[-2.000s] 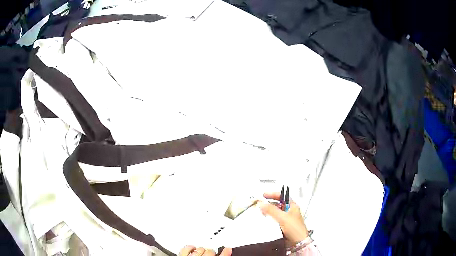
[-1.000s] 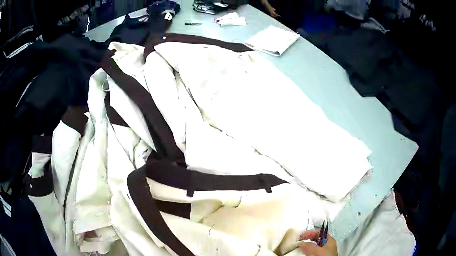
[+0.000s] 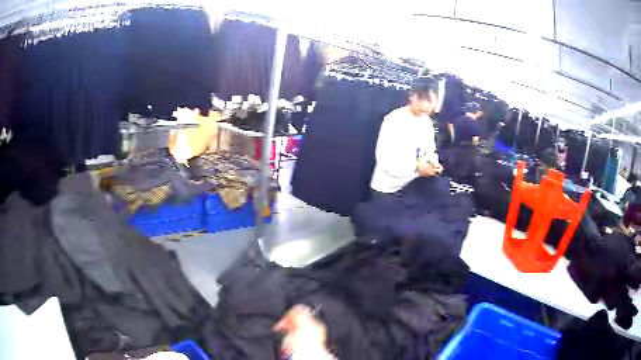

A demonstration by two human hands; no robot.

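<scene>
One hand, by its side of the view probably my right hand (image 3: 306, 334), shows small, overexposed and blurred at the bottom edge, in front of dark cloth. A thin line sticks up by its fingers; I cannot tell whether it holds anything. My left hand is out of the picture. A large heap of black garments (image 3: 351, 295) lies nearest in front of me. Dark grey garments (image 3: 105, 274) lie to the left. A bit of white cloth (image 3: 165, 356) with a brown edge is cut off at the lower left.
A pale table corner (image 3: 35, 334) is at lower left. A blue bin (image 3: 502, 334) stands at lower right, near an orange stool (image 3: 541, 218) on a white surface. A person in a white top (image 3: 404, 148) is beyond the black heap. Blue bins (image 3: 169, 218) and hanging dark clothes (image 3: 77, 91) are behind.
The view has swung up and to the right, away from the white garments. The dark snips seen in the right hand earlier cannot be made out now. My left hand, partly visible earlier, is gone.
</scene>
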